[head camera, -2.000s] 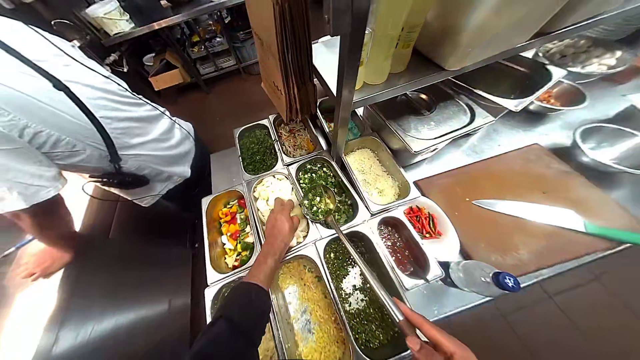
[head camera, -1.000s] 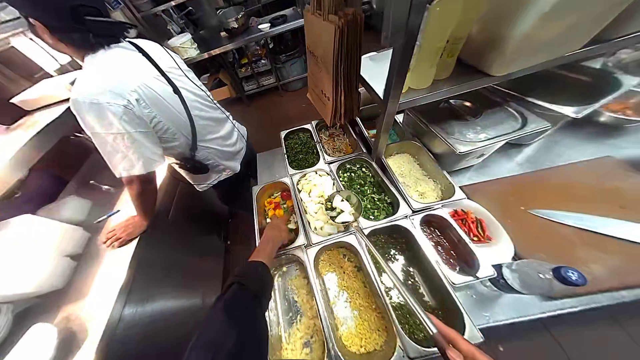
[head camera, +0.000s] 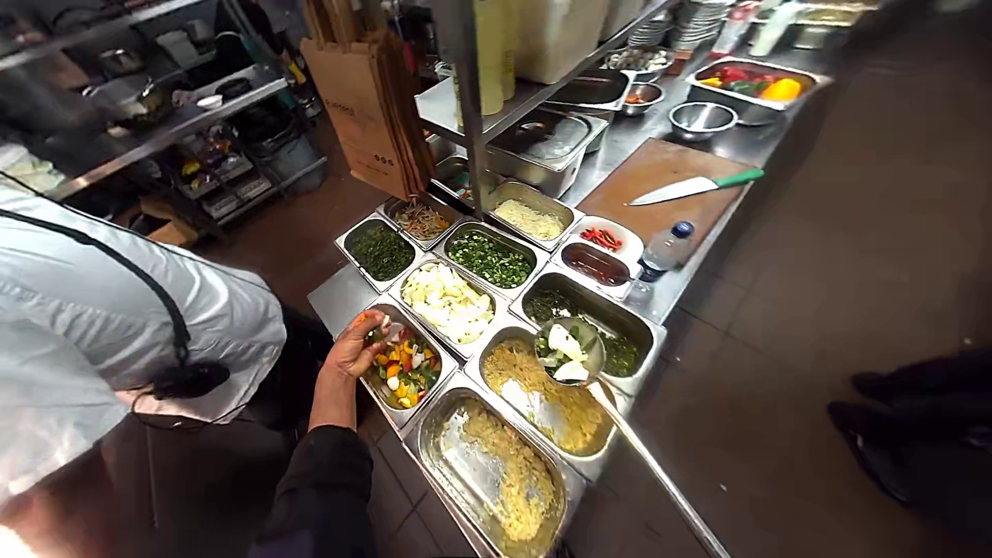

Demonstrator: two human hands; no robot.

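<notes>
My left hand is over the near left corner of a steel pan of chopped mixed peppers, its fingers curled around a small pale piece. A long-handled steel ladle holds white chunks and chopped greens above the pans of yellow food and dark herbs. Its handle runs out at the bottom edge; my right hand is not in view. Beside the peppers is a pan of white chunks, with chopped green onion behind it. Another pan of yellow food lies nearest.
A green-handled knife lies on a brown cutting board. A water bottle stands beside the board. Paper bags hang by a metal shelf post. A person in a white top stands at left.
The view has swung. My left hand was at the white chunks two seconds ago, then at the peppers. The ladle has moved from the greens over the yellow food and herbs, and now carries white chunks.
</notes>
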